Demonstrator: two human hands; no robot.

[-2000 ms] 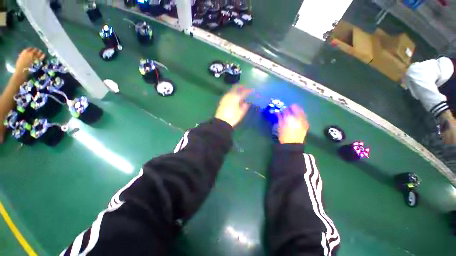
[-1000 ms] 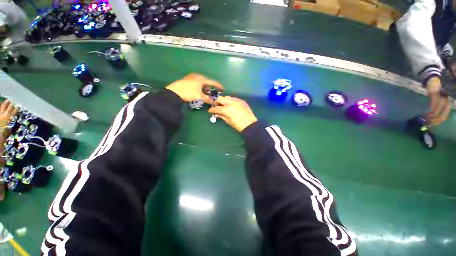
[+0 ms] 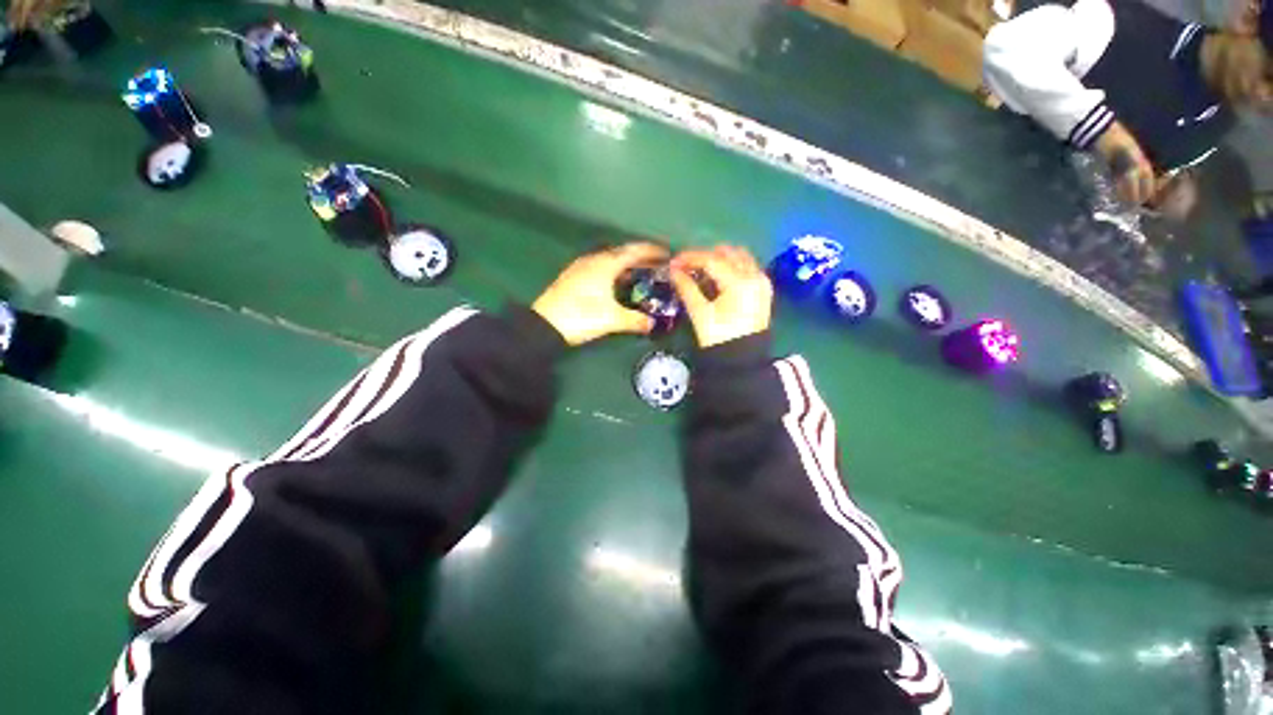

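Note:
My left hand [image 3: 598,296] grips the side of a dark housing with a circuit board [image 3: 651,293] at its open end. My right hand [image 3: 729,291] has its fingertips at the right edge of the same housing; fine details between the fingers are blurred. A white disc part [image 3: 662,379] with a black rim lies on the green belt just below the hands. Whether a wire joins it to the housing cannot be seen.
A blue-lit unit [image 3: 810,260] and a magenta-lit unit [image 3: 994,342] stand to the right, with white discs beside them. More units [image 3: 338,196] lie to the left. A pale worn rail [image 3: 754,137] runs behind. Another person's hand [image 3: 1124,165] is at upper right.
The view has shifted. The white disc now lies in plain sight below my hands, and the housing's open end shows between them. The other person's hand has moved off the units at the right.

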